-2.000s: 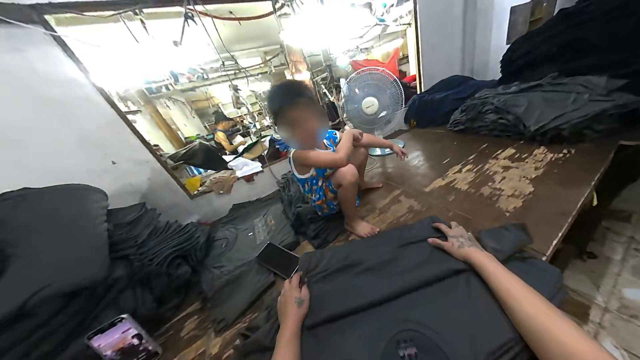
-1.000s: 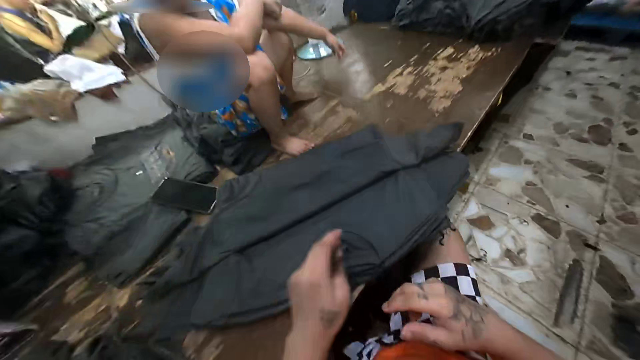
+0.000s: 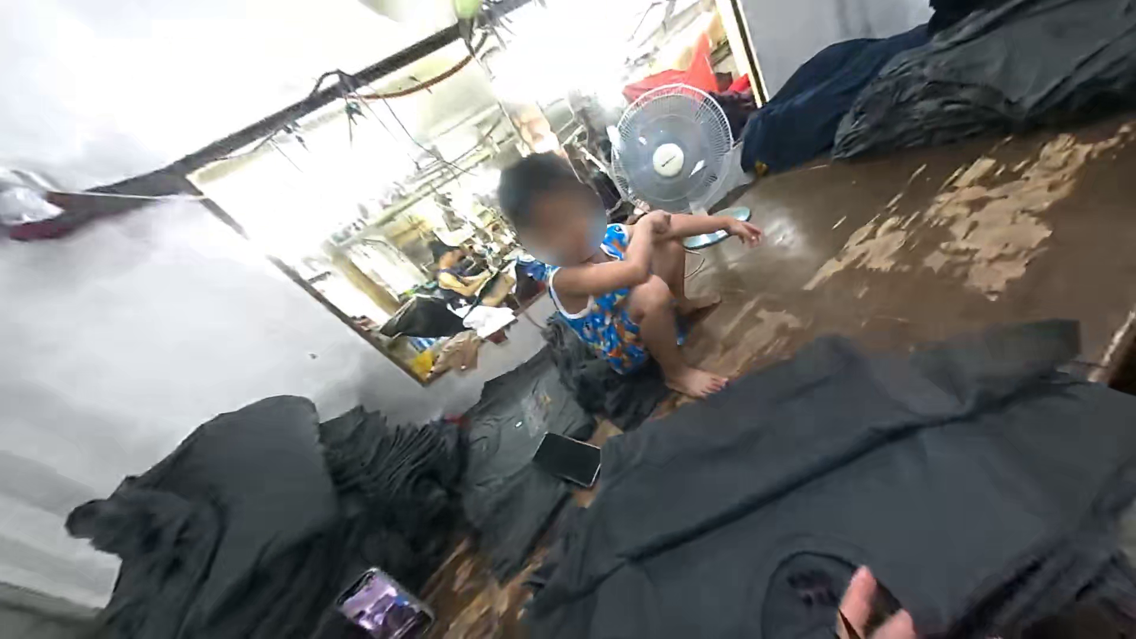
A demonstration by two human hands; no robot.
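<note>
A stack of dark shirts (image 3: 852, 479) lies spread at the lower right, with a round neck opening (image 3: 803, 590) near the bottom edge. Blurred fingertips of one hand, seemingly my left hand (image 3: 874, 614), show beside that opening; the rest is cut off by the frame, so a grip cannot be made out. My right hand is not distinguishable. A dark-screened phone (image 3: 568, 459) rests left of the stack. Another phone (image 3: 383, 605) with a lit screen is at the bottom left.
A person (image 3: 612, 293) squats on the worn brown table (image 3: 781, 231) beyond the shirts. Behind them stands a fan (image 3: 670, 151). Dark garments are piled at left (image 3: 240, 497) and upper right (image 3: 985, 89). Another person (image 3: 457, 275) sits beyond the wall opening.
The view has swung up and left since one second ago. Both hands rested on the shirts two seconds ago; now only fingertips show at the bottom edge.
</note>
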